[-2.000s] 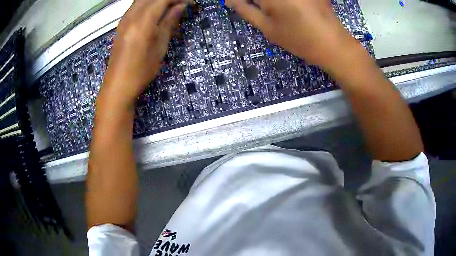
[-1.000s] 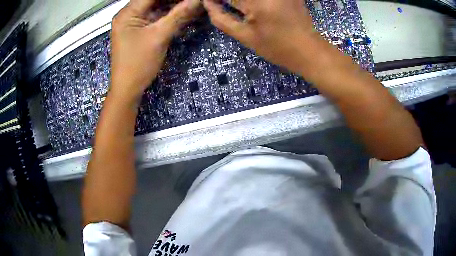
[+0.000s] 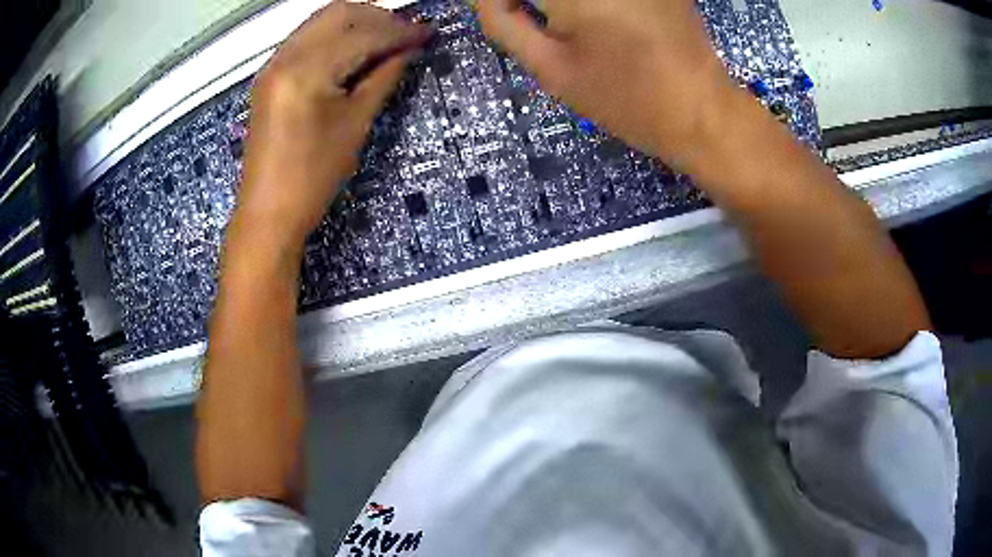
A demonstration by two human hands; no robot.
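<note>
The long dark purple PCB panel (image 3: 457,185) lies between the rails, with dense white markings and dark squares. Blue components (image 3: 586,127) stand on it near my right wrist, and more blue ones (image 3: 803,83) at its right end. My left hand (image 3: 332,82) is over the panel's far side, fingertips close together; I cannot tell if they hold anything. My right hand (image 3: 598,49) is over the panel further right, its fingertips cut off or hidden at the top edge. The hands are apart.
The near metal conveyor rail (image 3: 522,277) runs below the panel. A black slotted rack (image 3: 49,250) stands at the left. The pale conveyor bed (image 3: 892,65) lies at the right, with a small blue bit at the top. My white shirt fills the bottom.
My hands were close together at the top edge one second ago; now they are apart. My right hand has moved right, and my left fingertips have come lower into view.
</note>
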